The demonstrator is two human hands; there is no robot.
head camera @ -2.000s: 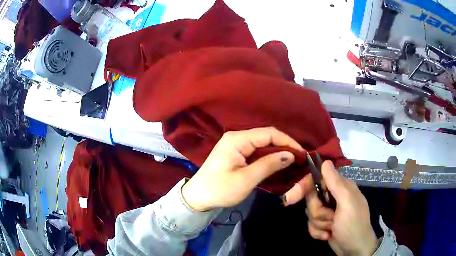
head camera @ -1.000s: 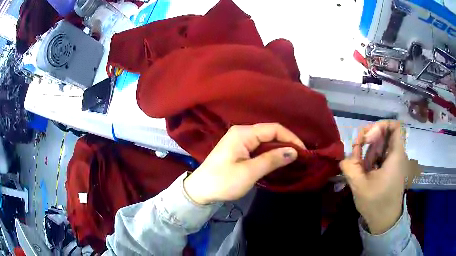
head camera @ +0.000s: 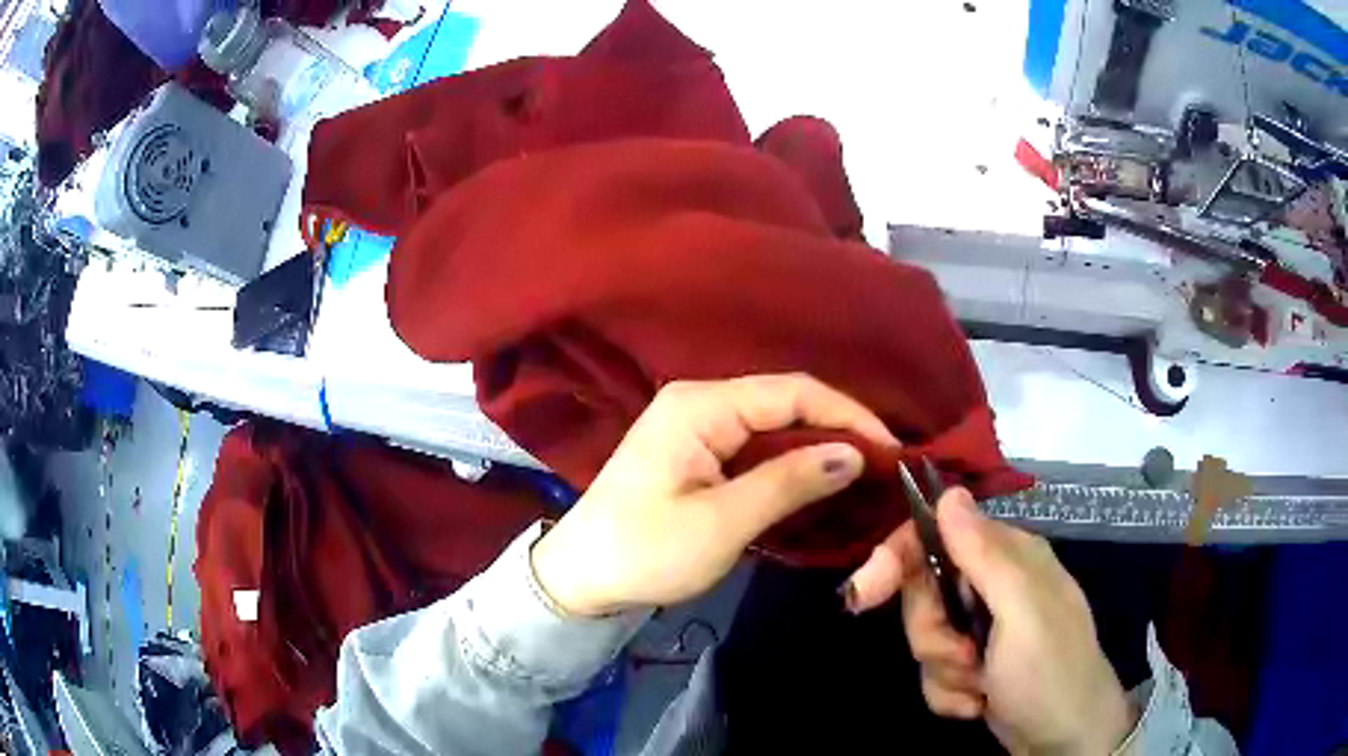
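Observation:
A dark red knit garment piece (head camera: pixel 665 251) lies bunched on the white table and hangs over its front edge. My left hand (head camera: pixel 695 495) pinches its folded edge between thumb and fingers. My right hand (head camera: pixel 1005 620) holds small dark thread snips (head camera: pixel 934 539) in the palm. The snips point up and left, with their tips at the red edge just right of my left fingertips. The tips look slightly apart. Whether a thread lies between them is too small to tell.
The sewing machine (head camera: pixel 1242 89) stands at the upper right. A grey fan-like box (head camera: pixel 185 185), a clear bottle (head camera: pixel 281 67) and a dark phone-like object (head camera: pixel 277 303) are at the left. A measuring tape (head camera: pixel 1094 507) runs along the front edge. Another red heap (head camera: pixel 340 547) hangs lower left.
One second ago my right hand was further right, away from the edge; now it is back left with the snips at the fabric. My left hand keeps its pinch, nearly unmoved.

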